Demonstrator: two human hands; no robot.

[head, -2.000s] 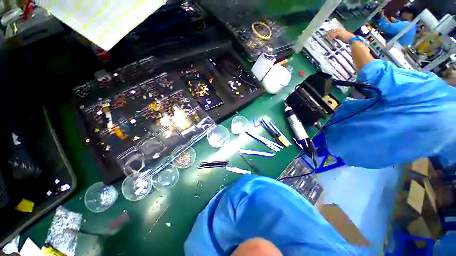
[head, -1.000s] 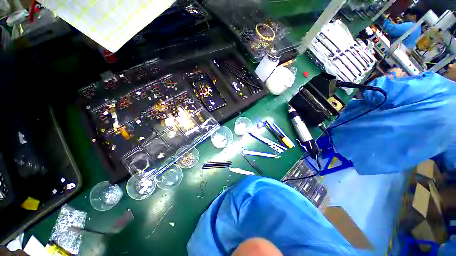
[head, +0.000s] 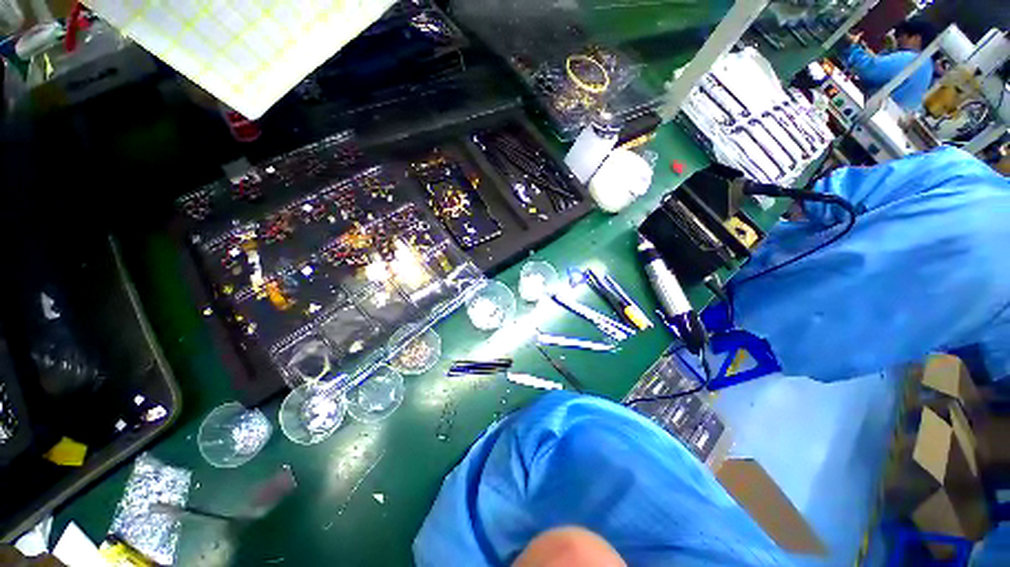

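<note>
Neither of my hands can be made out. A blue sleeve or smock part (head: 576, 476) fills the bottom centre, with a blurred skin-coloured round shape at the bottom edge that I cannot identify. Nearest in front, a black tray (head: 260, 390) holds a clear divided insert with tiny gold, red and silver parts. Clear round dishes stand along its near edge, one with small whitish parts (head: 235, 434). Thin dark sticks (head: 480, 367), white sticks (head: 577, 342) and a yellow-black tool (head: 628, 305) lie right of the dishes.
A white-and-black cylindrical tool (head: 666, 285) leans by a black holder. A white round container (head: 620, 181) stands behind. Another person's blue sleeve (head: 875, 266) is at right, near a white slotted tray (head: 764, 116). A dark tray (head: 163, 377) and silvery bag (head: 150, 507) lie left.
The other person's bare forearm, over the white slotted tray two seconds ago, has drawn back out of sight; the sleeve has shifted. The bench scene has moved slightly right in the view.
</note>
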